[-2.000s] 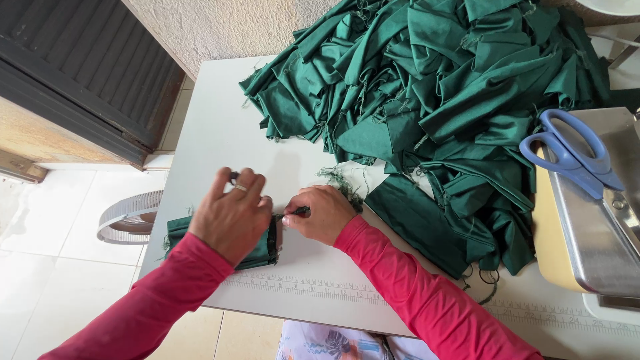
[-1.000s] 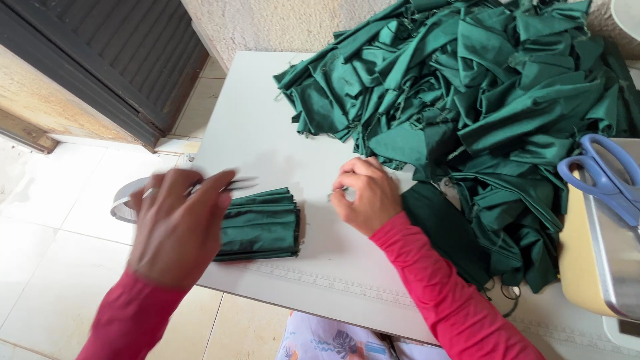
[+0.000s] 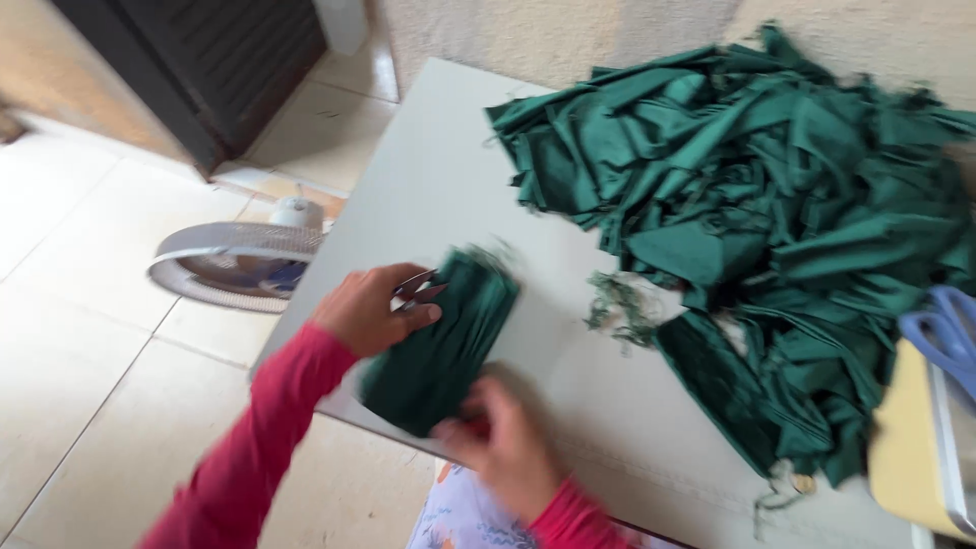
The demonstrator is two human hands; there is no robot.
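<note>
My left hand holds small metal thread snips, whose pointed blades stand apart over a stack of folded green fabric pieces. The stack lies at a slant near the table's front left edge, with loose threads at its upper end. My right hand, blurred, is at the lower right corner of the stack; its fingertips seem to touch the fabric. A small heap of green thread scraps lies to the right of the stack, beside another folded green piece.
A large pile of green fabric covers the back right of the white table. Blue-handled scissors rest on a yellow and metal object at the right edge. A round fan stands left of the table, by a dark louvred door.
The fabric stack has turned from lying sideways to a slant. My left hand has come over it with the snips, and my right hand has moved to its near end. The view has shifted.
</note>
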